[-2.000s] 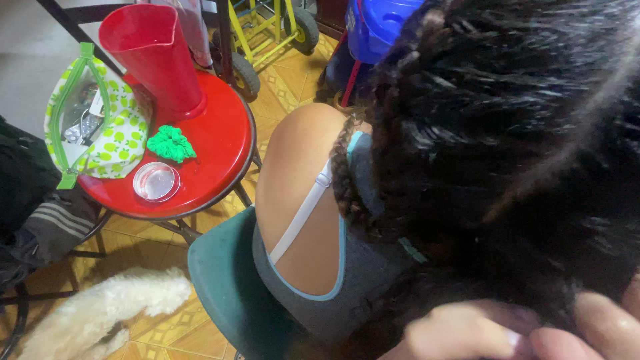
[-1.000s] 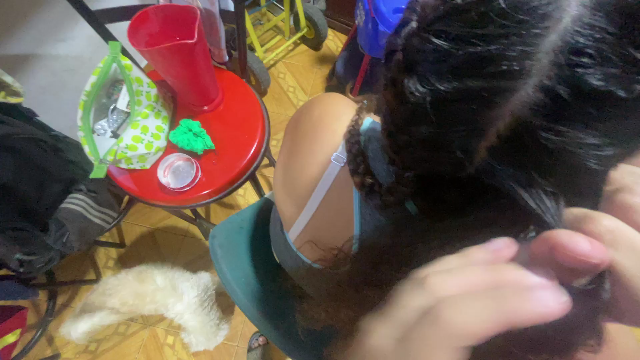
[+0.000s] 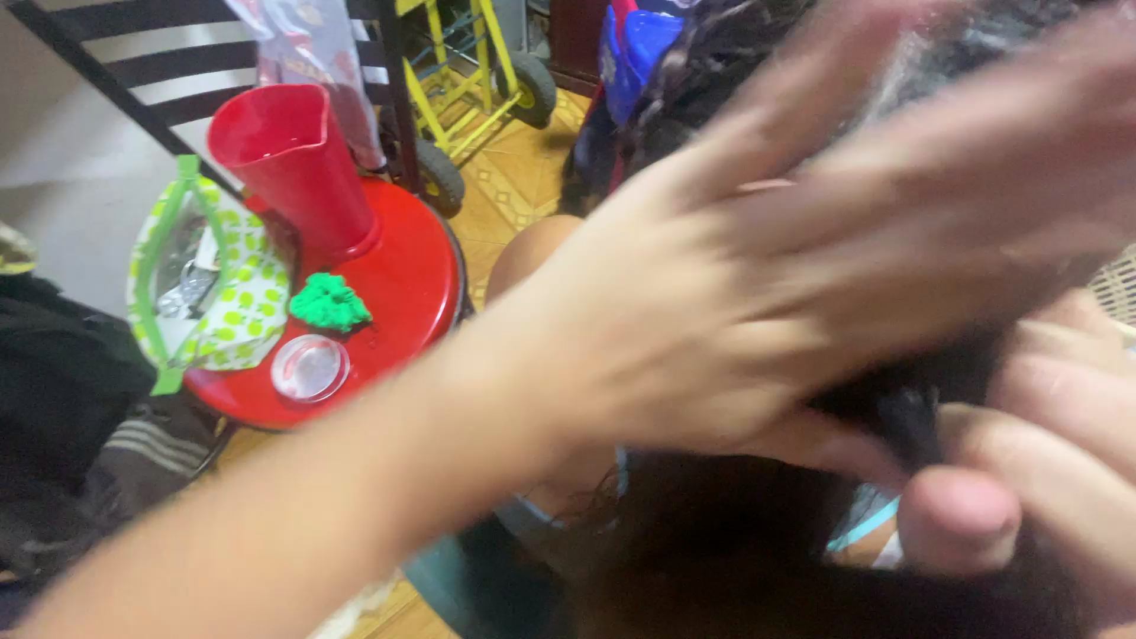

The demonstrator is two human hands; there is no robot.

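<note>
My left hand [image 3: 763, 284] is blurred, spread across the back of a seated person's head, its fingers apart over the dark hair [image 3: 710, 524] and its thumb touching a strand. At the right edge, my right hand [image 3: 1029, 444] has its fingers curled around a gathered strand of dark hair [image 3: 914, 422]. Much of the head is hidden behind my left hand. The person's bare shoulder [image 3: 532, 253] shows beyond my left forearm.
A red round stool [image 3: 408, 284] at the left bears a red plastic pitcher [image 3: 302, 177], a green scrunchie [image 3: 328, 302], a small clear round container [image 3: 311, 367] and an open patterned zip pouch [image 3: 240, 293]. A yellow hand truck [image 3: 461, 89] stands behind.
My left hand has moved up from the lower part of the hair and now lies across the head with its fingers spread. My right hand stays at the strand. The view has shifted.
</note>
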